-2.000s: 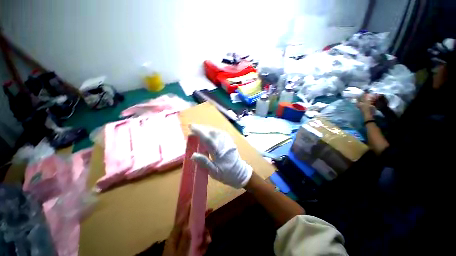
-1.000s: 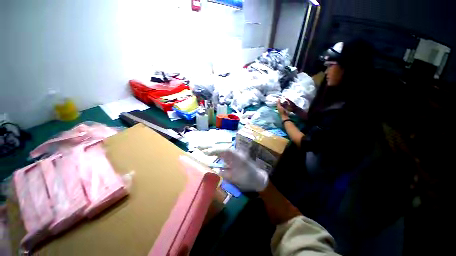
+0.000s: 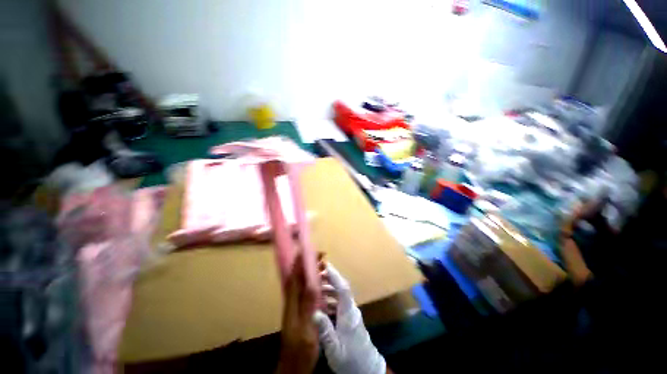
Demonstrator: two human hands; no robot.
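A pink L-shaped part stands upright in front of me over the cardboard sheet. My bare left hand grips its lower end. My gloved right hand is at the right side of the same lower end, its fingers bent against the part and close to my left fingers. The picture is blurred, so the exact finger contact is hard to see. Bagged pink parts lie side by side on the cardboard's back left.
Crumpled bags with pink pieces are at the left. A small carton, a red-orange and blue ring, red trays and a heap of clear bags are on the right. A co-worker's forearm shows at far right.
The view has swung back to the left. The pink part is now upright near the middle, and my gloved right hand has come from the open, apart position down to the part's lower end.
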